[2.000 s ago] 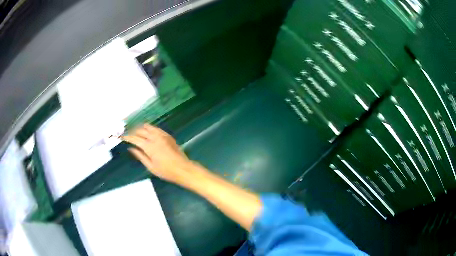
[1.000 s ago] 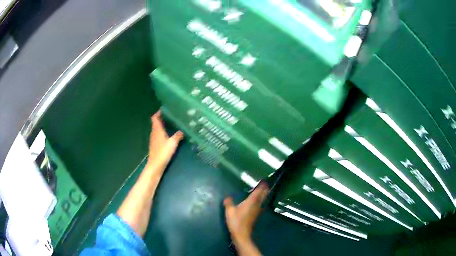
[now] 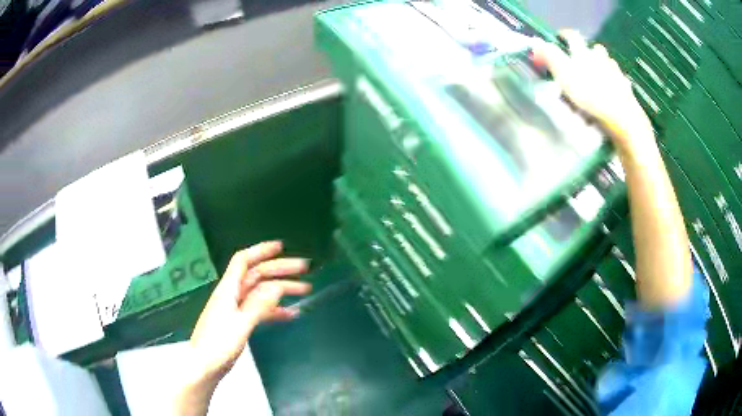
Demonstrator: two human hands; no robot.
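A stack of green gift boxes [image 3: 415, 252] with white lettering on the spines stands in the middle. The top gift box [image 3: 496, 122] shows its printed face, blurred. My right hand [image 3: 590, 89] grips the top box at its far right edge; some fingertips are hidden or blurred. My left hand [image 3: 256, 296] is open and empty, left of the stack and not touching it. A green printed box part marked "PC" [image 3: 183, 260] lies at left, partly under a white insert [image 3: 110, 215]. Another white insert [image 3: 61, 296] lies beside it.
More green gift boxes [image 3: 659, 203] stand in rows at right. A white slab [image 3: 240, 386] lies partly behind my left hand. Pale items [image 3: 49, 382] sit at the lower left. A grey metal rail [image 3: 244, 122] runs behind the dark green surface.
My hands have left the lower front of the stack. My right hand moved up onto the top box; my left hand is off the stack. The view has shifted, showing more of the left side.
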